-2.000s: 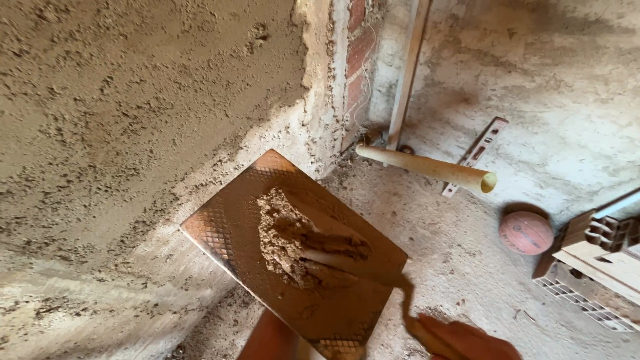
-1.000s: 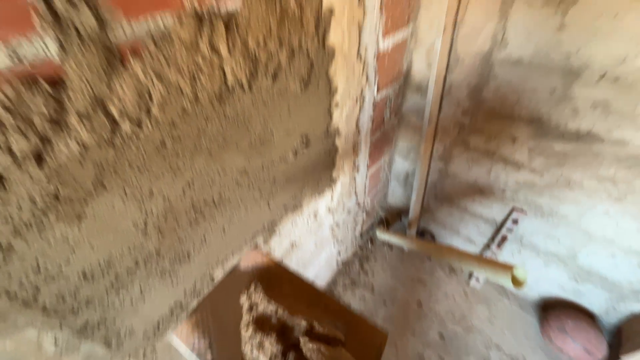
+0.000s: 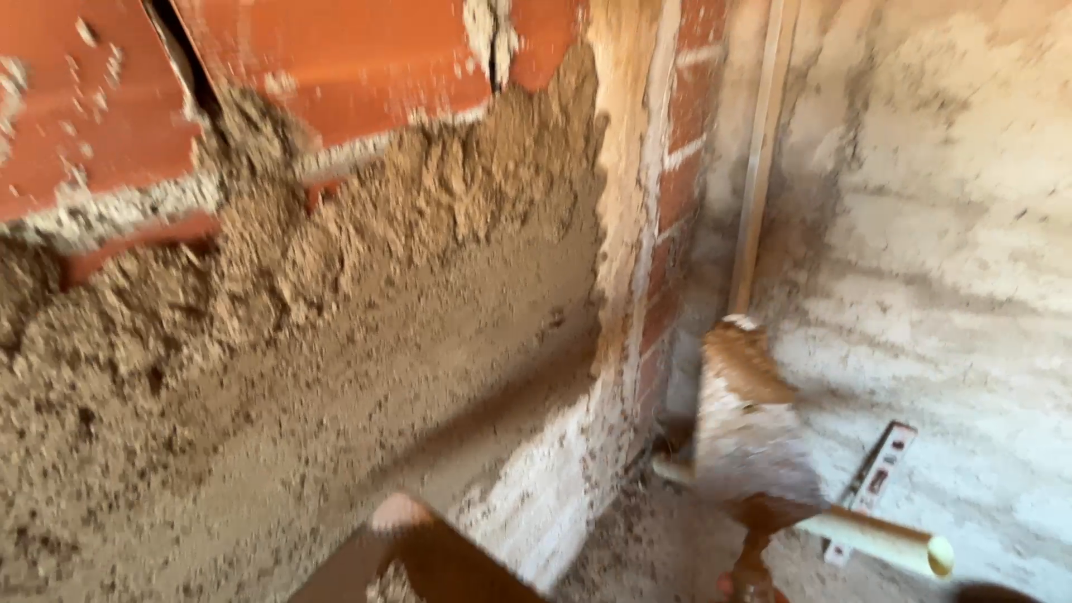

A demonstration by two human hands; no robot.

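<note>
A mason's trowel (image 3: 748, 419), smeared with wet mortar on its blade, is raised at lower right with its tip up. My right hand (image 3: 766, 590), mostly cut off by the bottom edge, is closed on its handle. At bottom centre shows the corner of a plasterer's hawk (image 3: 469, 557) with a little mortar (image 3: 394, 584) on it; my left hand is out of view. Fresh mortar (image 3: 435, 276) covers the wall at left, smoother below and rough along its upper edge. Bare hollow clay bricks (image 3: 360, 63) show above it.
A wooden strip (image 3: 760, 159) leans in the corner. A pale plastic pipe (image 3: 879, 540) and a spirit level (image 3: 875, 481) lie against the base of the far wall (image 3: 946, 268), beyond the trowel. A dark round object (image 3: 992, 593) is cut off at lower right.
The trowel was over the hawk's mortar two seconds ago; now it is raised to the hawk's right. The hawk has dropped mostly out of view as the view shifted up the wall.
</note>
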